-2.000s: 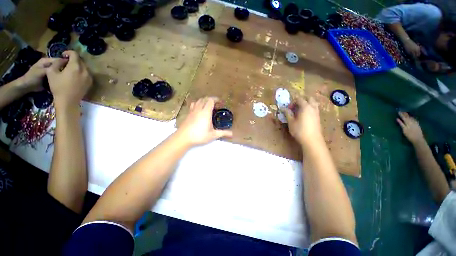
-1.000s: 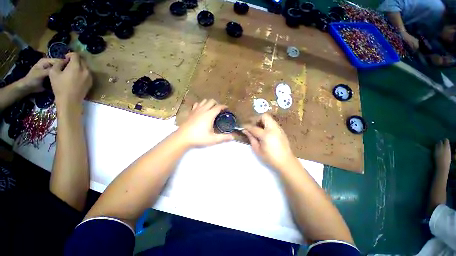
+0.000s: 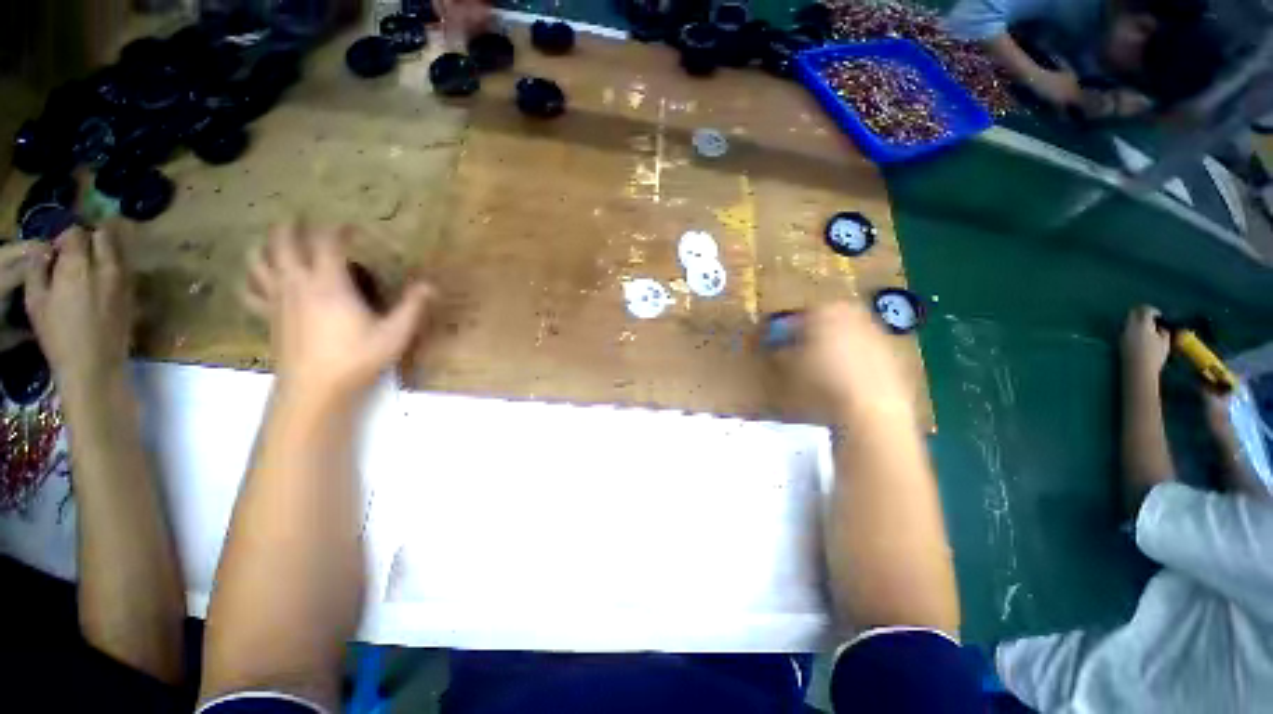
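My left hand point(image 3: 328, 307), blurred, is spread over the left part of the board. A black housing point(image 3: 367, 285) shows between its thumb and fingers; whether it is gripped cannot be told. My right hand point(image 3: 849, 360), also blurred, holds a black housing point(image 3: 783, 329) at its fingertips, low over the board's right part. Three white discs point(image 3: 646, 297) lie mid-board, two of them overlapping, and another white disc point(image 3: 709, 142) lies farther back. Two housings with discs fitted point(image 3: 849, 233) lie at the board's right edge.
Brown work boards point(image 3: 559, 209) have a white sheet point(image 3: 600, 523) along the near edge. Black housings point(image 3: 140, 84) pile up at back left. A blue parts tray point(image 3: 894, 101) stands at back right. A neighbour's hands point(image 3: 84, 300) work at left. Another person at right holds a yellow-handled tool point(image 3: 1201, 359).
The view has shifted. My left hand has left the housing it held and moved left to the loose housings. My right hand has moved right, carrying a housing.
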